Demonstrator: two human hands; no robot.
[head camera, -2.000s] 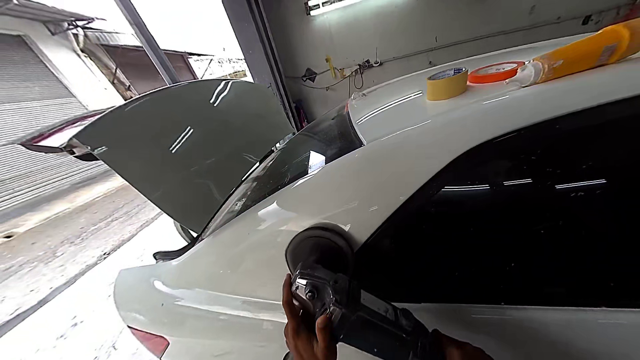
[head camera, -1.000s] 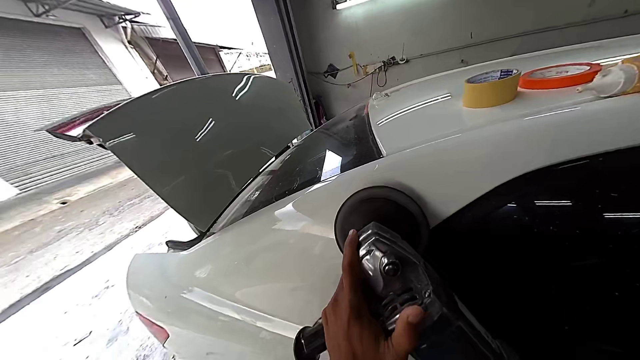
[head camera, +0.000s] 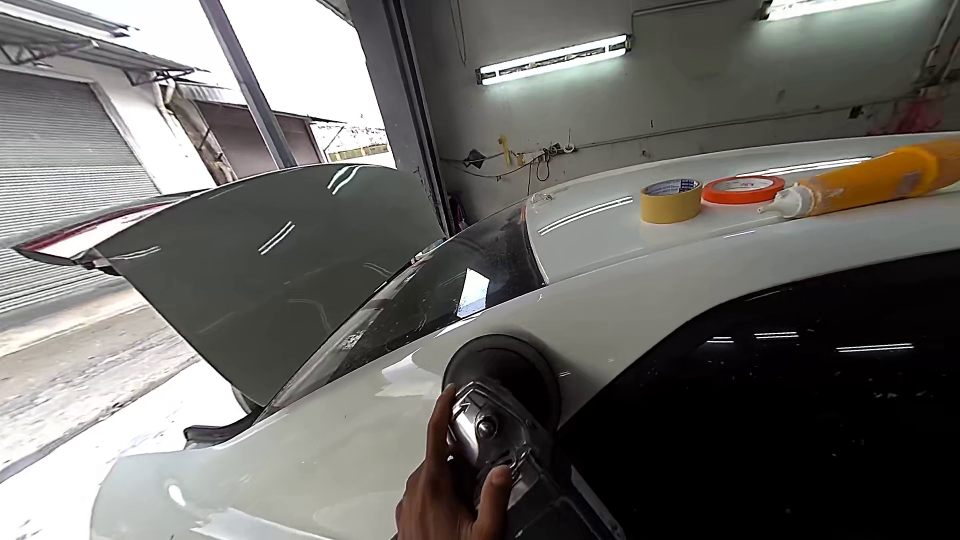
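My left hand (head camera: 450, 480) grips the head of a rotary polisher (head camera: 487, 427), index finger along its metal housing and thumb on the near side. The polisher's round dark pad (head camera: 529, 367) lies against the white car's rear pillar (head camera: 600, 330), between the rear window (head camera: 450, 277) and the dark side glass (head camera: 787, 390). The tool's body runs down to the lower edge of the view. My right hand is out of view.
On the car roof (head camera: 592, 187) lie a yellow tape roll (head camera: 670, 204), an orange tape roll (head camera: 742, 190) and an orange squeeze bottle (head camera: 870, 180) with a white nozzle. The trunk lid (head camera: 277, 262) stands raised at the left.
Two seconds ago part of my right hand showed at the lower edge, on the polisher's body; now it is out of view. The polisher has moved up the rear pillar. My left hand stays on it.
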